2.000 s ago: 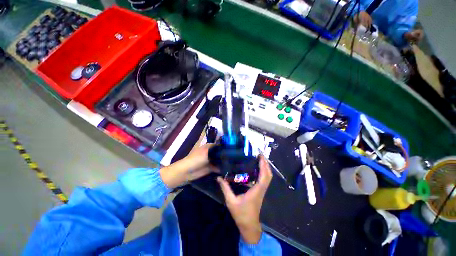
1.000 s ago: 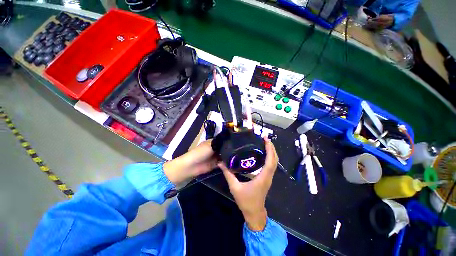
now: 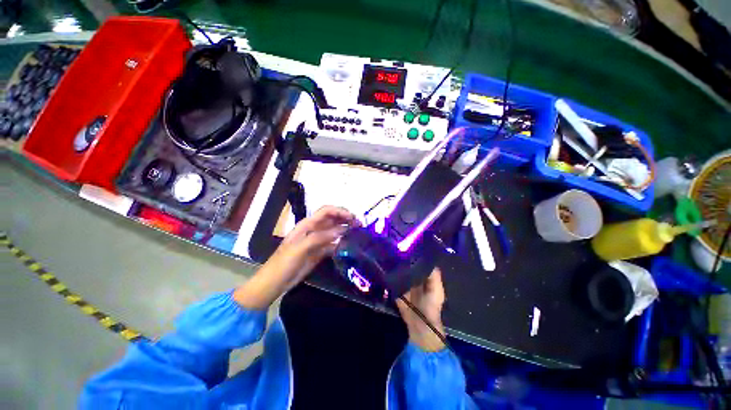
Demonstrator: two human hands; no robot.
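A black headset [image 3: 377, 260] is held over the bench's front edge. Its two headband arcs glow pink-violet and point up and to the right. A lit emblem shows on the outside of the near ear cup, and a thin black cable runs down from it. My left hand [image 3: 312, 240] holds the cup's left side with bent fingers. My right hand [image 3: 426, 308] holds the headset from below right, its fingers partly hidden behind the cup. The white tester [image 3: 377, 132] with red digits stands behind, and a white sheet [image 3: 341, 188] lies in front of it.
A red bin [image 3: 160, 60] and a black parts tray [image 3: 132, 180] with another headset stand left. Right are cutters [image 3: 501, 232] beside a white bar [image 3: 481, 240], blue bins [image 3: 601, 192], a white cup [image 3: 567, 216], a yellow bottle [image 3: 633, 239] and a black roll [image 3: 607, 290].
The headset has turned, its arcs now leaning right and its lit emblem facing lower left. The arc glow is now pink-violet. My left hand has moved higher on the cup, my right hand lower. The view has shifted.
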